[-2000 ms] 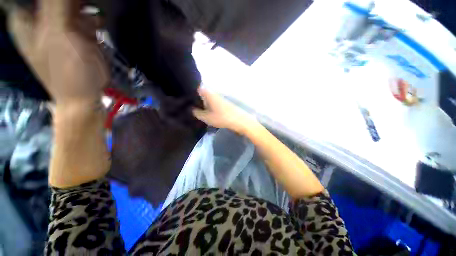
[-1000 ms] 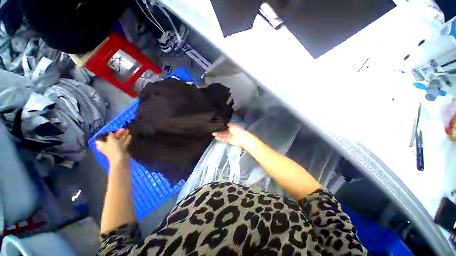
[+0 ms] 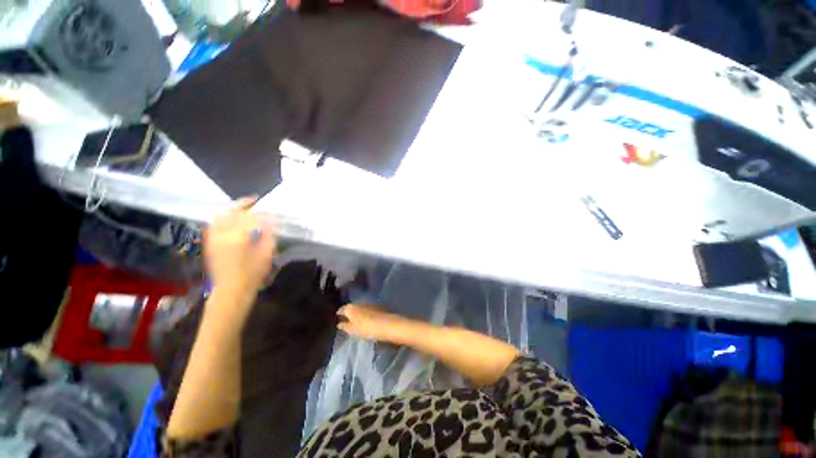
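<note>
A large dark garment panel (image 3: 358,85) lies spread on the white table, left of the machine head. A small white piece (image 3: 302,154) lies at its near edge. My left hand (image 3: 240,241) is blurred at the table's front edge, its fingertips at the panel's near corner; whether they grip it is unclear. More dark cloth (image 3: 282,358) hangs below the table edge at my lap. My right hand (image 3: 360,322) is beside this cloth's right side, below the table edge; its grip is unclear.
The JACK sewing machine (image 3: 662,107) stands at the right. Thread snips (image 3: 601,217) lie before it, and a black rectangle (image 3: 729,263) at the right end. A phone-like object (image 3: 116,146) lies left. Blue bins (image 3: 626,376) and a red frame (image 3: 116,313) are below.
The view has swung left and up onto the table. My left hand has moved from the dark cloth over the blue crate up to the table edge. My right hand remains low by the cloth.
</note>
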